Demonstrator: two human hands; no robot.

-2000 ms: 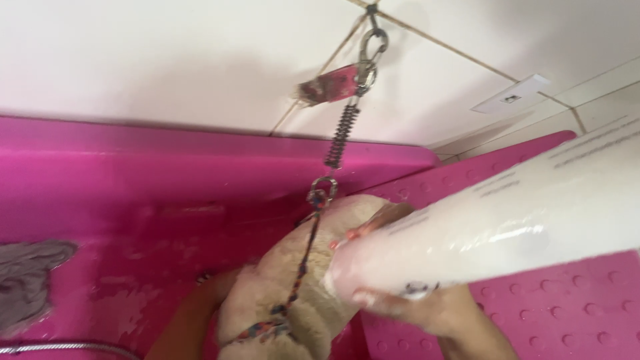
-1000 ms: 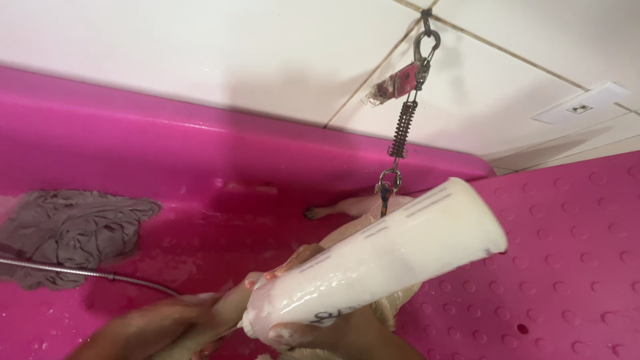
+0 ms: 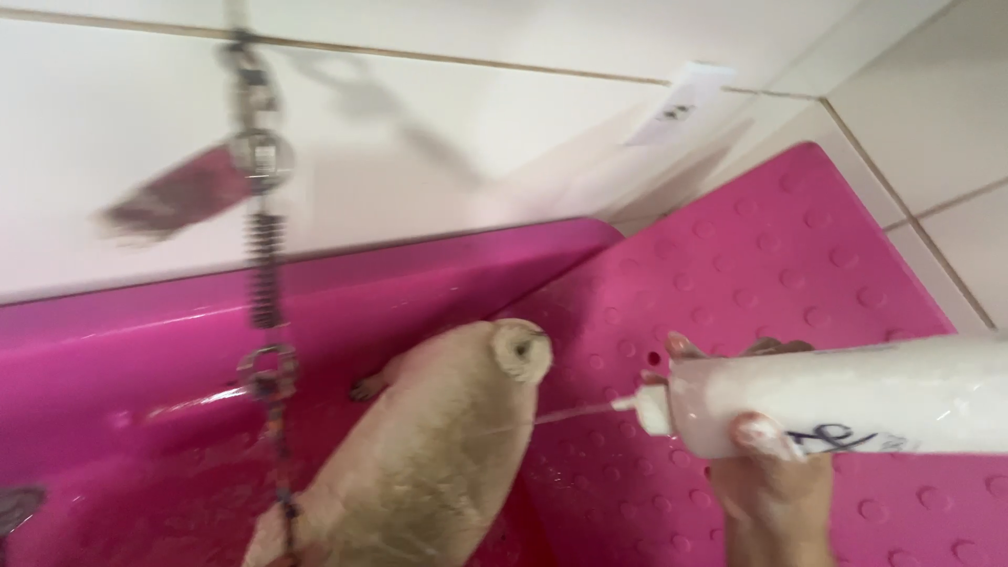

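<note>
My right hand grips a large white squeeze bottle from below, fingers wrapped behind it and thumb on the near side. The bottle lies almost level, and its nozzle points left. A thin stream of liquid runs from the nozzle to the back of a wet, light-coated dog with a tightly curled tail. The dog stands in a pink tub, its head out of view. A braided cord passes over its front part at the lower left. My left hand cannot be made out.
A coil spring with metal clips and a pink tag hangs before the white tiled wall. The tub's rim runs along the wall. A studded pink ramp or panel slopes at the right. A wall plate is above.
The bottle, previously over the dog with hands around its nozzle end, is now to the right of it. A stream now shows from the nozzle. The dog's back and tail have come into view.
</note>
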